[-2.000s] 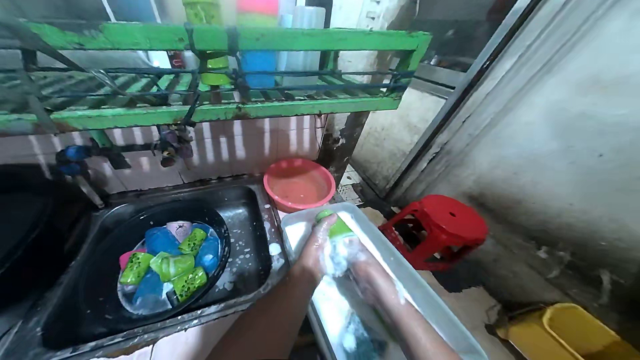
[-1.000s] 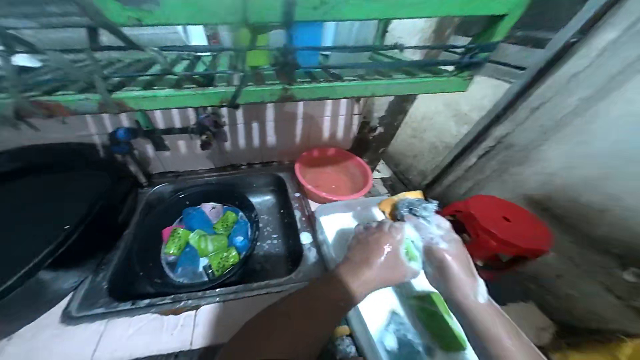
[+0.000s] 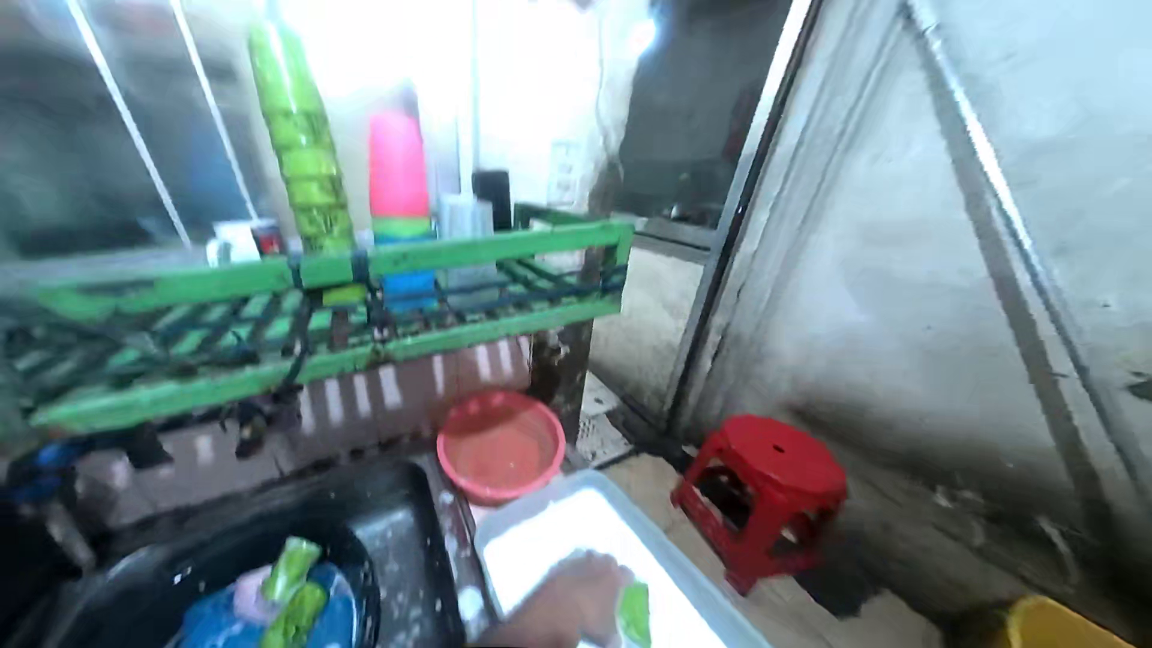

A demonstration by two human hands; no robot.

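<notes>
Low in the view, my left hand (image 3: pixel 585 594) is over the white suds of a pale plastic tub (image 3: pixel 670 544), blurred. A green plastic item (image 3: pixel 634 614), likely a cup, is at its fingers; whether they grip it cannot be told. My right hand is outside the frame. To the left, a black basin (image 3: pixel 364 576) in the dark sink (image 3: pixel 436 540) holds green cups (image 3: pixel 292 569), a pink item (image 3: pixel 254 596) and blue items (image 3: pixel 211 621). Behind the tub stands a round pink-red basin (image 3: pixel 500 450) with liquid in it.
A green slatted rack (image 3: pixel 486 337) above the sink bears stacked green cups (image 3: pixel 306 153), pink cups (image 3: pixel 399 166) and a white mug (image 3: pixel 236 241). A red plastic stool (image 3: pixel 769 486) stands right of the tub, a yellow container (image 3: pixel 1057 625) at lower right. A faucet (image 3: pixel 252 427) is on the tiled wall.
The view has swung upward. Both hands were together at the tub in the earlier frames; now only the left shows. The dark scrubbing pad seen a second ago is out of sight.
</notes>
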